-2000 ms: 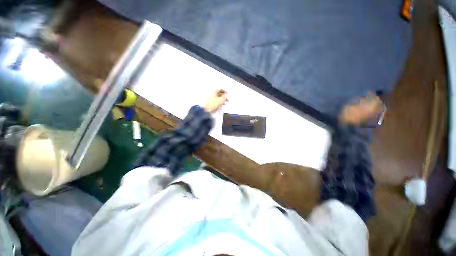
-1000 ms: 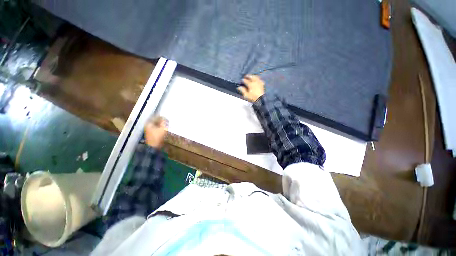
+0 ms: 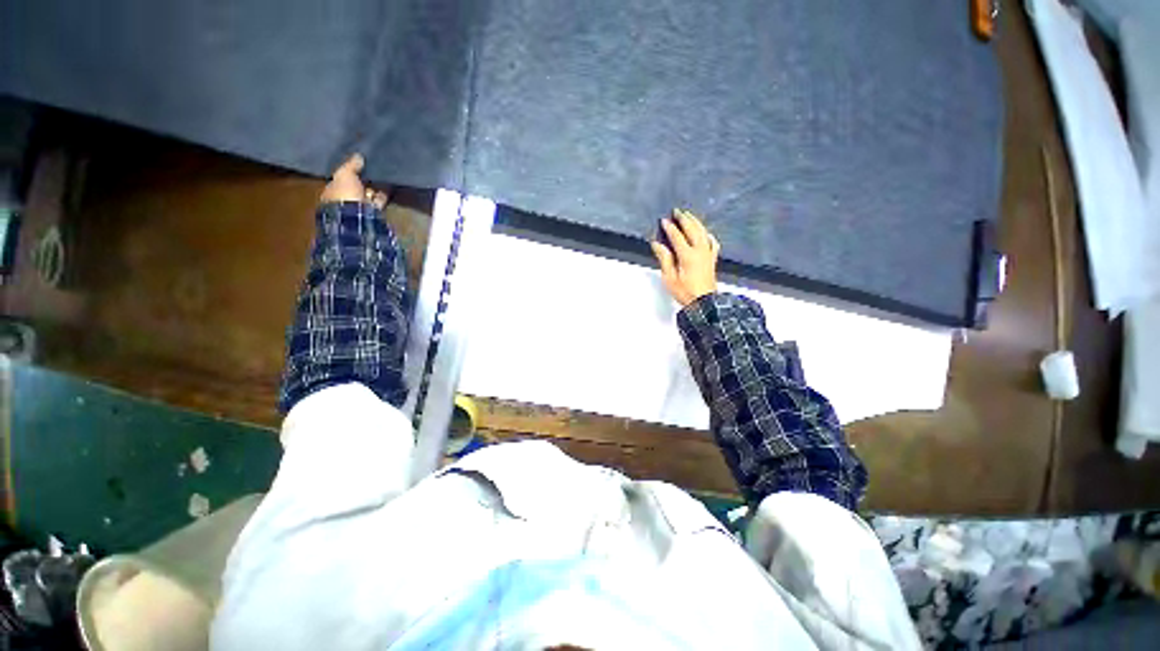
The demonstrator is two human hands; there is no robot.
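The dark blue-grey fabric ply covers the far side and runs left over the far end of the silver cutting rail. My left hand is at the fabric's near edge, left of the rail, and seems to pinch it; its thumb side is partly hidden. My right hand lies on the front edge of the fabric lay, fingers slightly apart, fingertips on the cloth. White underlay paper shows below the lay's edge. The black bar weight stands at the lay's right end.
Yellow tape roll is beside the rail's near end at the brown table's edge. A thin tan stick with a white scrap lies right. White sheets and an orange-handled tool are farther off. A beige bin is lower left.
My left hand has moved from beside the rail up to the fabric edge. The fabric now extends over the rail's far end. My right hand stays at the lay's front edge. The view has shifted.
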